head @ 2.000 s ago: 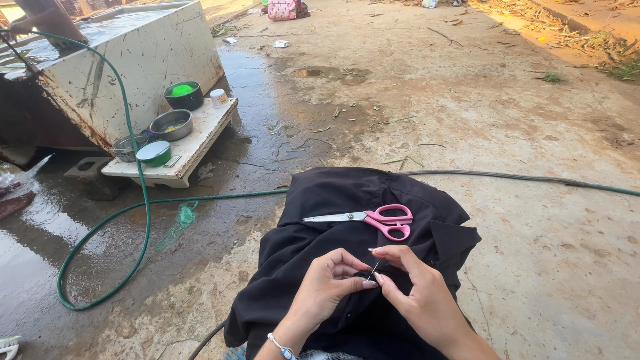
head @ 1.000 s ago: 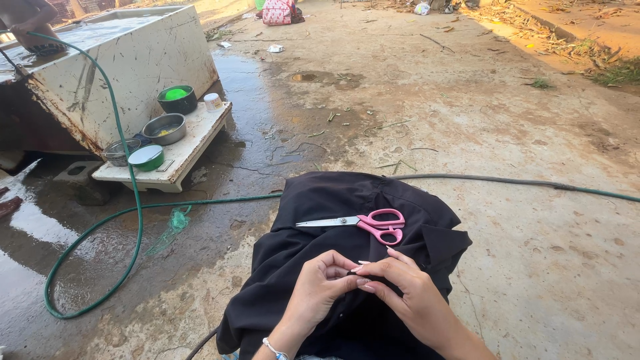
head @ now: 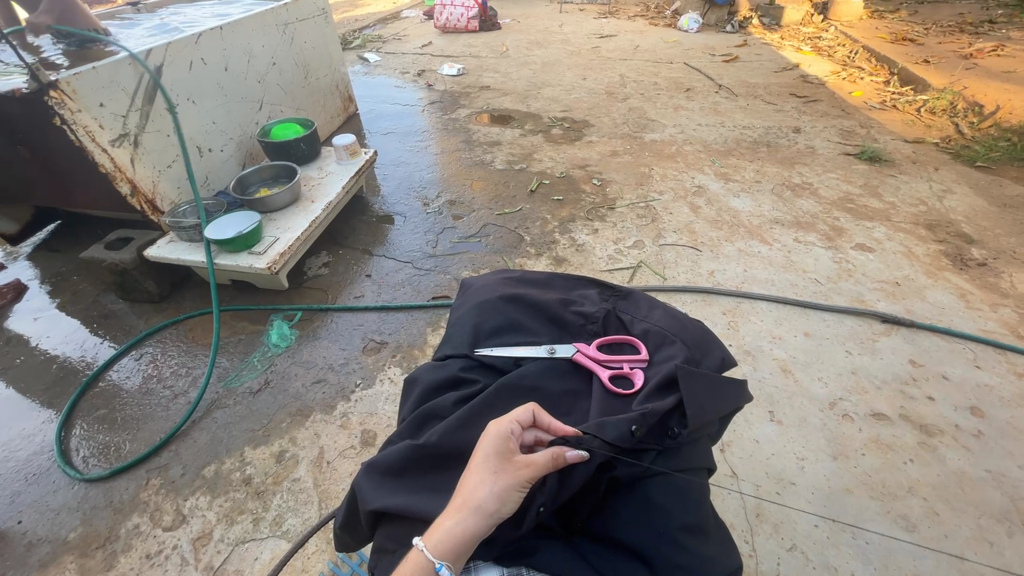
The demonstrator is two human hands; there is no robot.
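Note:
A black buttoned garment (head: 496,392) with a collar lies spread over my lap. My left hand (head: 512,460) pinches a fold of its cloth between thumb and fingertips, near several small dark buttons. From that pinch a dark thread (head: 800,500) runs taut to the right and leaves the view at the lower right edge. My right hand is out of view. Pink-handled scissors (head: 572,352) rest on the cloth above my left hand, blades closed and pointing left.
A green hose (head: 212,320) loops over wet concrete at left and passes behind the garment. A low white stand (head: 320,216) holds several bowls beside a rusty white basin (head: 240,72). Another person's arm (head: 60,16) reaches into it. A pink patterned bag (head: 458,16) sits far back.
My right hand has left the view; before, it was at the cloth against my left hand. The thread now stretches away to the right. My left hand still pinches, and the scissors remain on the garment.

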